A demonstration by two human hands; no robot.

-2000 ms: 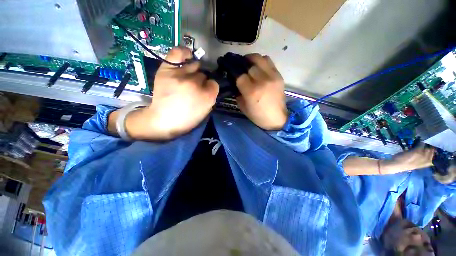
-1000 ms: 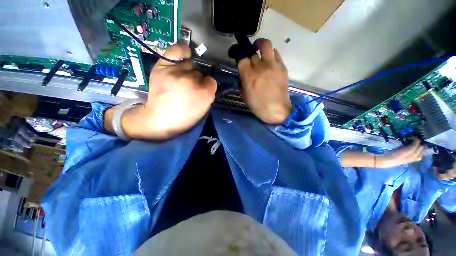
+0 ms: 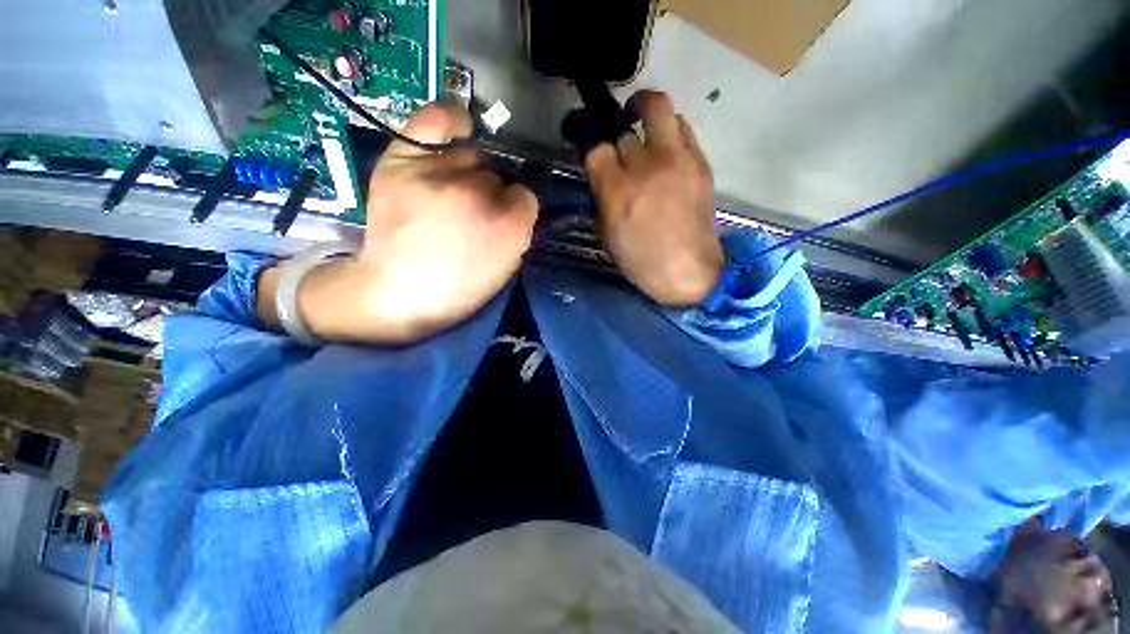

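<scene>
A green circuit board (image 3: 403, 62) with a silver-grey heatsink (image 3: 99, 74) lies at the upper left. A thin black lead (image 3: 335, 91) runs from it to my left hand (image 3: 440, 235), and its white plug (image 3: 496, 115) shows beyond the fingers. My left hand is curled; its fingertips are hidden, so whether it grips the lead is unclear. My right hand (image 3: 657, 204) has black-covered fingertips reaching to the near edge of the black phone (image 3: 589, 37). Its fingers are apart and I see nothing held.
Brown cardboard (image 3: 768, 25) lies beside the phone on the grey metal plate (image 3: 793, 136). A blue cord (image 3: 917, 192) runs right from my right wrist. Another circuit board (image 3: 991, 266) is at the right, with a person in a blue smock (image 3: 1004, 434) bending near it. A metal rail (image 3: 161, 204) runs before my waist.
My right hand has moved away from my left hand, up to the phone's near edge, and its fingers have spread. The neighbouring person has leaned in and their hand is no longer visible.
</scene>
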